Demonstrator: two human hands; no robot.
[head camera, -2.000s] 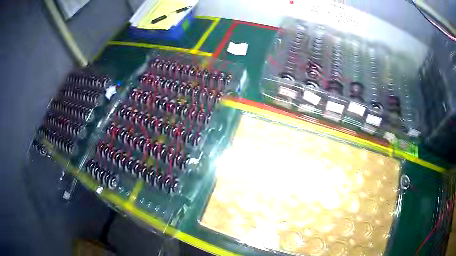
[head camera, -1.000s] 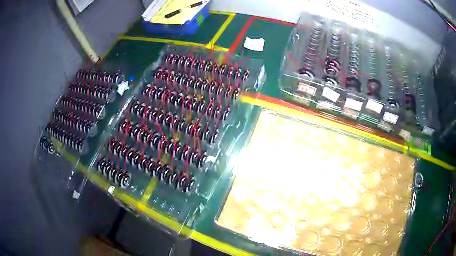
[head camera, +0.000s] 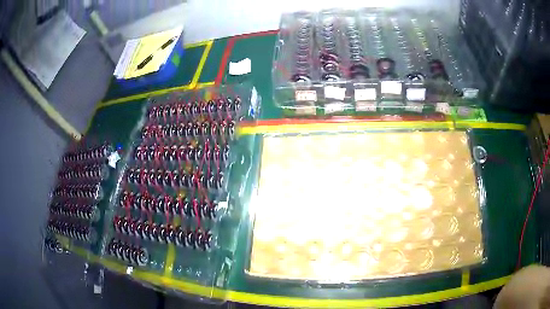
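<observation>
A clear tray over a tan sheet (head camera: 368, 205) lies in front of me, glaring, with faint round pockets. A loose coin-sized part (head camera: 480, 154) lies by its upper right edge. A clear tray (head camera: 175, 175) to the left holds rows of small dark round parts with red leads. Another such tray (head camera: 75, 193) lies at the far left. My left hand is not in view. A blurred rounded shape at the bottom right corner, perhaps my right hand or arm (head camera: 526, 289), is cut off by the edge; no fingers show.
A clear compartment box (head camera: 368, 60) with part rows and white labels stands at the back. A blue box (head camera: 154, 75) with a yellow and white card is back left. Shiny dark stacked trays (head camera: 512, 48) stand back right. A red wire (head camera: 532, 208) hangs at the right.
The view has turned and straightened, so the tan-sheet tray lies more level. The dark stack shows more at the back right. The rounded shape has come into the bottom right corner.
</observation>
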